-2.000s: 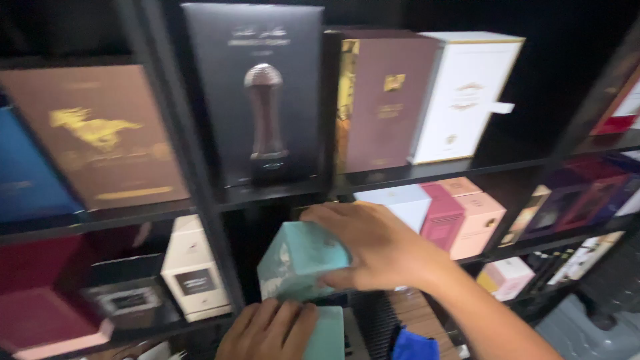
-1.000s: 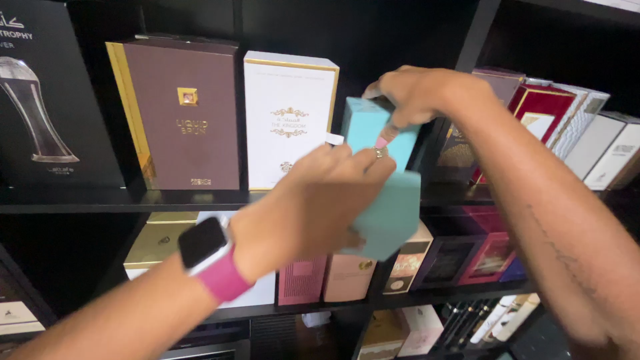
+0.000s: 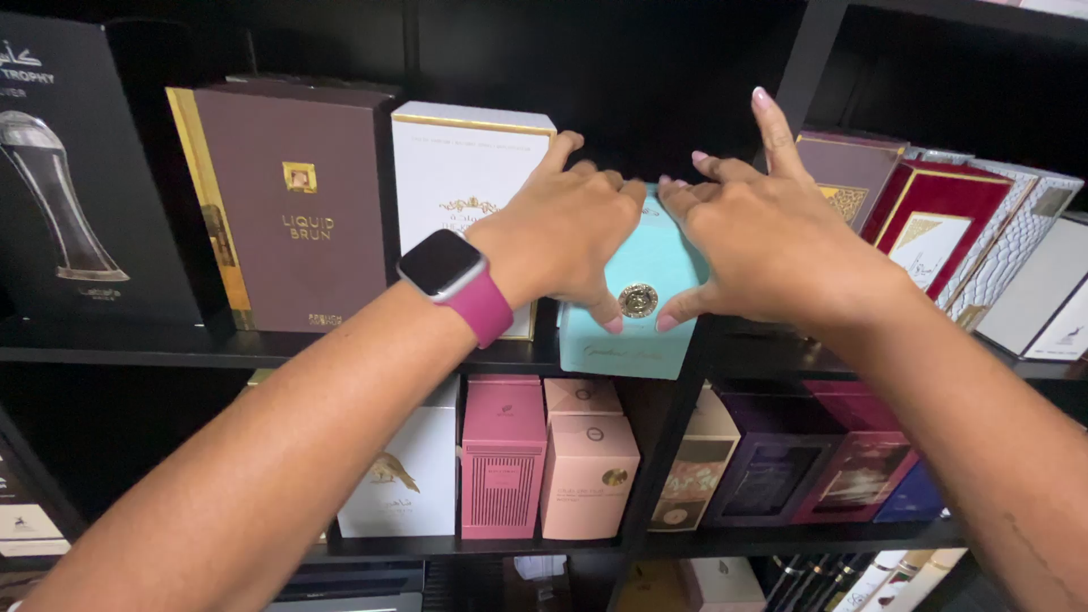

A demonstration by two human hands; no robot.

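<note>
A turquoise perfume box (image 3: 629,348) with a round metallic emblem stands at the front of the upper shelf, right of a white and gold box (image 3: 476,144). My left hand (image 3: 565,225), below a smartwatch on a magenta band, rests on the turquoise box's left side, thumb on its front. From the right, my right hand (image 3: 748,234) touches the same box with its fingers at the top and its thumb on the front; the index finger points up. Both hands hold the box between them. Whether a second turquoise box stands behind it is hidden.
A brown box (image 3: 340,178) and a black box (image 3: 127,187) stand to the left. A vertical divider (image 3: 803,76) separates the red box (image 3: 943,212) and others at right. Pink boxes (image 3: 503,425) and dark purple boxes (image 3: 765,459) line the shelf below.
The turquoise packaging has moved from in front of the lower shelf onto the upper shelf beside the white box. My left hand has come to the box's left side. The view has shifted right since the oldest frame.
</note>
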